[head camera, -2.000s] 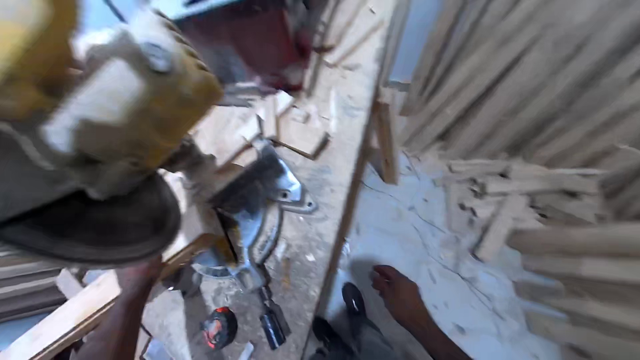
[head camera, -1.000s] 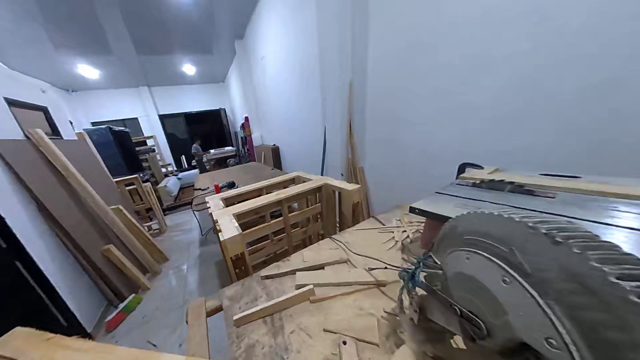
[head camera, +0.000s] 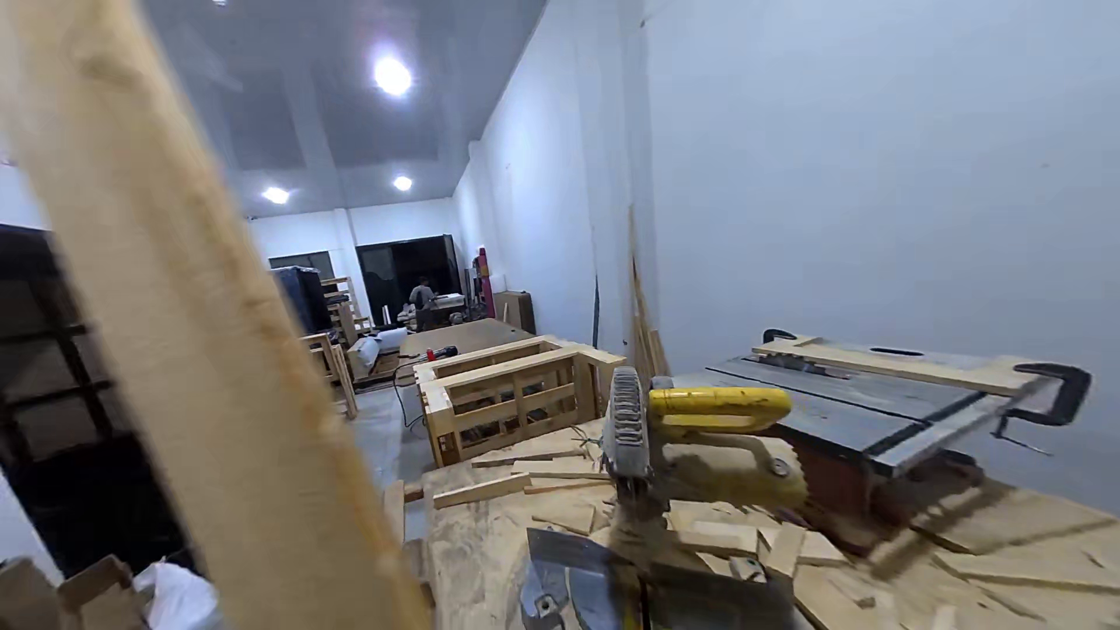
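Observation:
Neither of my hands shows in the head view. A long wooden board (head camera: 210, 332) rises slanted and very close across the left side; what holds it is out of sight. Right of it stands a miter saw (head camera: 634, 455) with a yellow handle (head camera: 719, 409), its metal fence (head camera: 577, 569) low in the view. Wood offcuts (head camera: 717, 535) lie around the saw on the wooden workbench (head camera: 477, 547).
A table saw (head camera: 840, 402) stands at the right, a board clamped across it with black C-clamps (head camera: 1063, 394). Beyond the bench is a slatted wooden frame (head camera: 516, 394). A person (head camera: 423, 302) is far back. Cardboard boxes (head camera: 96, 591) sit low left.
The view has swung up from the bench and floor to the room. A long board now crosses the left side close up. Both hands, visible two seconds ago, are out of view.

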